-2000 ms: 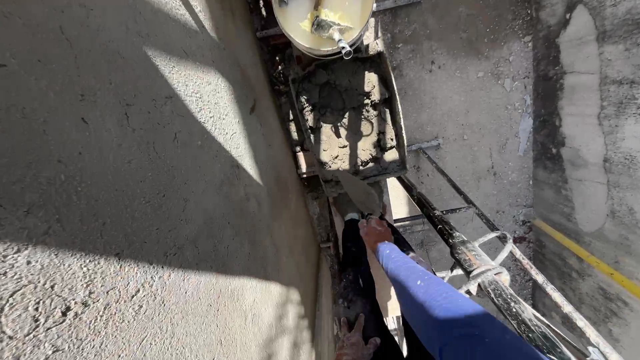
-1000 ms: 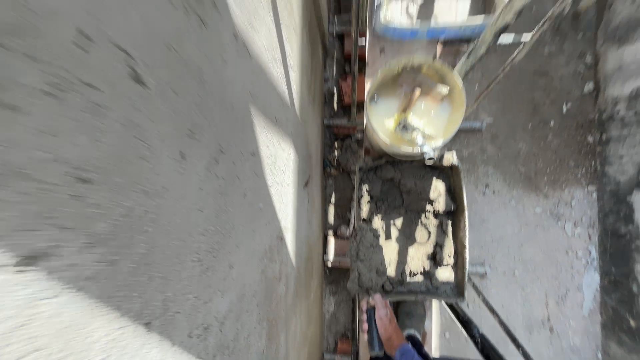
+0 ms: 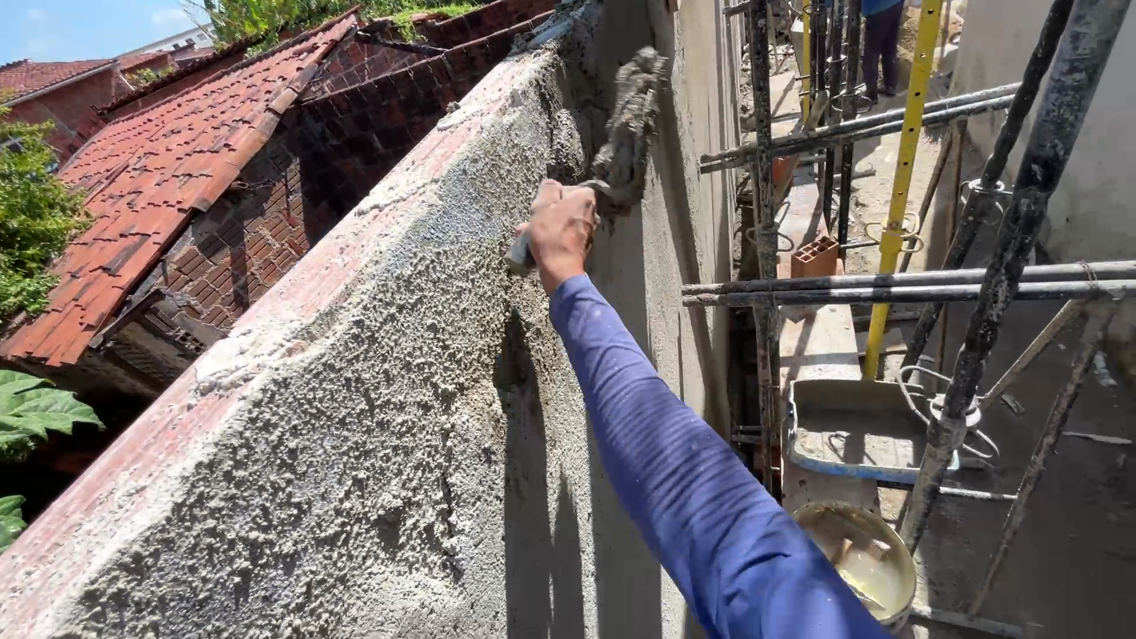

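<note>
My right hand [image 3: 564, 226], in a blue sleeve, grips the handle of a trowel [image 3: 524, 251] at the upper middle of the view. Wet grey mortar [image 3: 630, 129] covers the trowel's blade, which is raised beside the wall. Rough cement coats the near part of the wall [image 3: 355, 461]; farther along, its face is smoother. Whether the mortar touches the wall cannot be told. My left hand is outside the view.
Metal scaffold poles [image 3: 1012, 240] and a yellow perforated bar [image 3: 905, 177] stand at right. A mortar tray [image 3: 865, 430], a bucket [image 3: 861, 555] and a hollow brick [image 3: 815, 257] are below. Another person [image 3: 880, 44] stands far back. Tiled roofs [image 3: 160, 169] lie beyond the wall.
The view has swung up from the mortar box to the wall top. My right hand, low by the mortar box before, is now raised at the wall with a mortar-loaded trowel.
</note>
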